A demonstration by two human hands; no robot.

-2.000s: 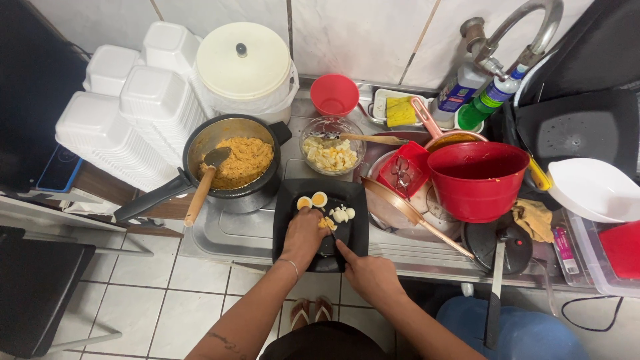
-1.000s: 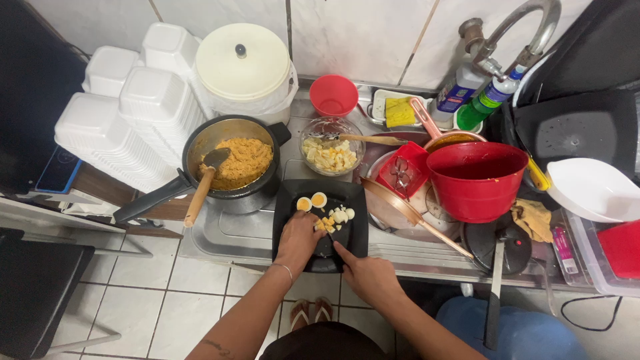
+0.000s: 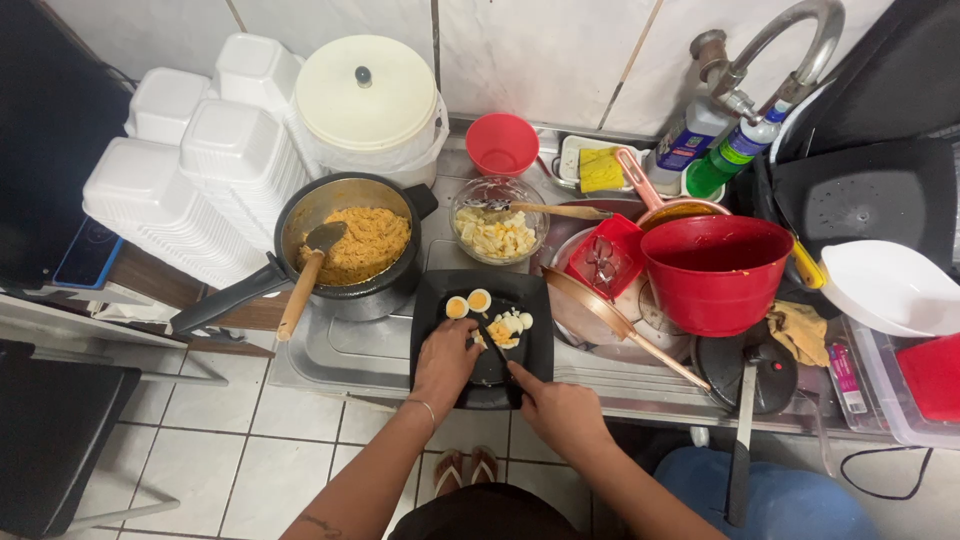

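A black square plate (image 3: 482, 395) lies at the counter's front edge. My left hand (image 3: 448, 358) rests over its left part, fingertips on a piece of boiled egg (image 3: 478, 341). My right hand (image 3: 564, 416) grips a knife (image 3: 499, 351), its blade pointing up and left over the plate; the handle is hidden in the fist. Two egg halves (image 3: 468, 303) sit cut side up above my left fingers. Chopped egg (image 3: 508, 328) lies right of the blade. Behind the plate, a clear bowl (image 3: 499, 220) holds egg pieces, with a wooden-handled utensil (image 3: 559, 211) across it.
Left stands a pot (image 3: 349, 300) of shredded orange-coloured food with a spoon (image 3: 302, 292), its long handle jutting left. Stacked white foam containers (image 3: 232, 142) and a lidded white tub (image 3: 366, 97) are behind. Right, the sink holds a red bucket (image 3: 712, 285), pans and a red container (image 3: 609, 255).
The chopped egg on the right of the plate has shifted and spread a little. Both hands remain over the plate, with only small moves of the fingers and the knife.
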